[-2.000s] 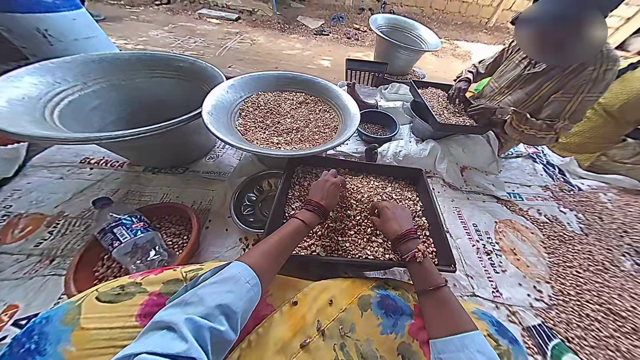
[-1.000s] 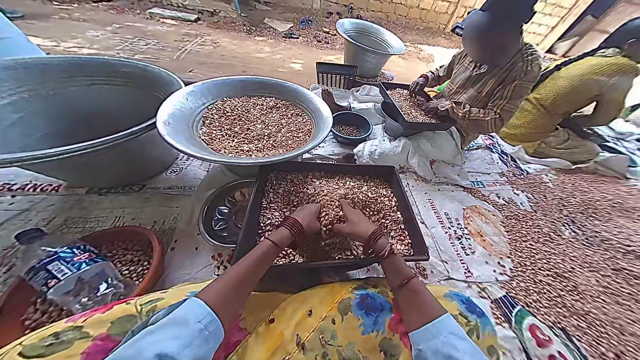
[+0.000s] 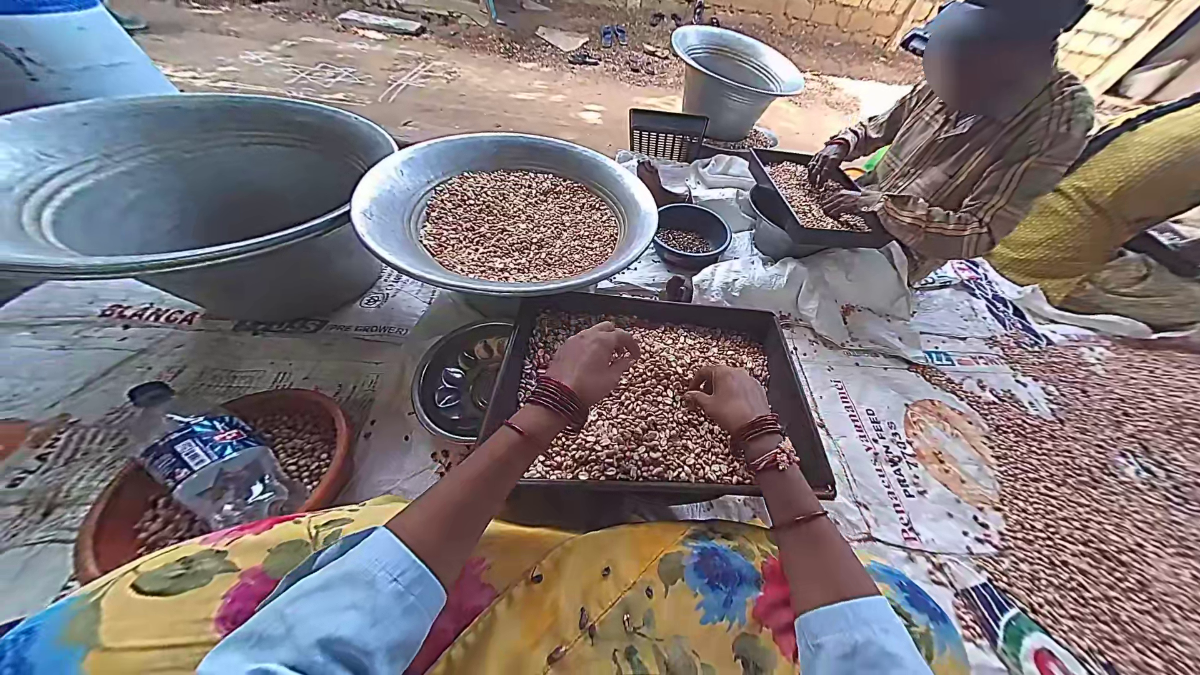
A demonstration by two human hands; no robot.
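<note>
A dark rectangular tray (image 3: 814, 412) in front of me holds a thick layer of brown and cream nuts or seeds (image 3: 637, 412). My left hand (image 3: 592, 361) is over the left part of the layer, its thumb and fingertips curled close together. To the right, my right hand (image 3: 727, 398) rests low at the pile with bent fingers. Whether either hand pinches a piece is too small to tell. Just beyond the tray stands a wide metal basin (image 3: 384, 202) with more of the same pieces. A round metal plate (image 3: 427, 394) lies against the tray's left side.
A large metal basin (image 3: 272, 239) stands at left. A clay bowl (image 3: 342, 441) holds nuts and a plastic bottle (image 3: 220, 469). Beyond are a small dark bowl (image 3: 722, 225) and another person (image 3: 984, 169) working at a tray (image 3: 797, 220). Loose nuts (image 3: 1106, 487) cover the sacking at right.
My hands were together over the middle of the tray one second ago, around a clump of pieces; now they are apart. The view has shifted left.
</note>
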